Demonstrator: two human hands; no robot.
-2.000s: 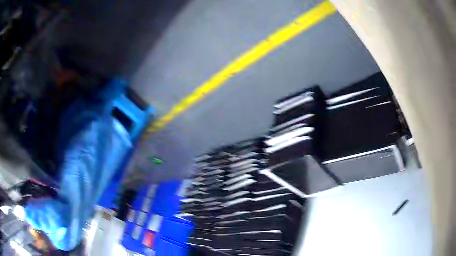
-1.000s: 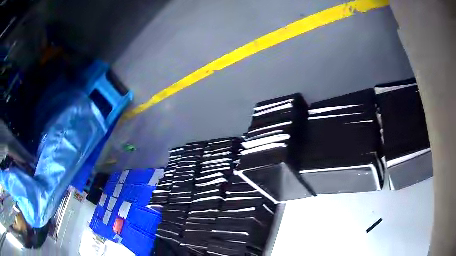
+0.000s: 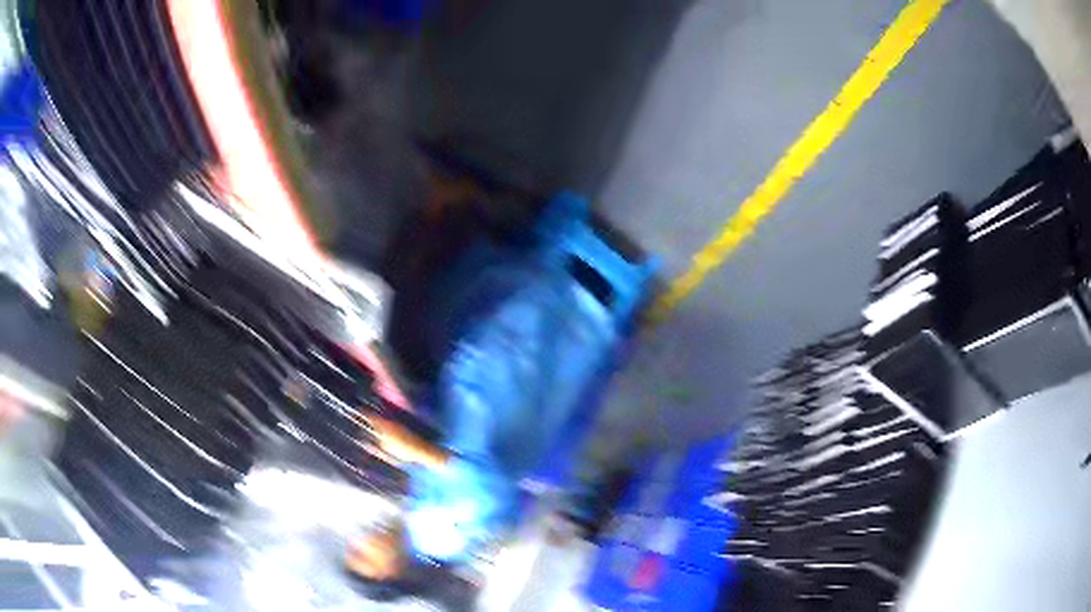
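Observation:
Neither of my hands can be made out in the blurred head view. Long piles of flat black panels with white edges [image 3: 826, 478] stand at the lower right. Taller black stacks [image 3: 915, 287] stand behind them, and a panel with a grey face and pale rim [image 3: 939, 383] shows at their near end. More dark panels in rows [image 3: 156, 407] lie at the left, smeared by motion.
A person in a light-blue smock [image 3: 514, 371] sits on a light-blue stool [image 3: 592, 269] in the middle. Deep-blue bins [image 3: 670, 526] stand at the bottom. A yellow line [image 3: 814, 144] crosses the grey floor. A pale surface [image 3: 1017, 514] is at the lower right.
The view has swung, so the seated person, bins and right-hand stacks sit further right. Dark panel rows and a pink-red strip have come into view at the left.

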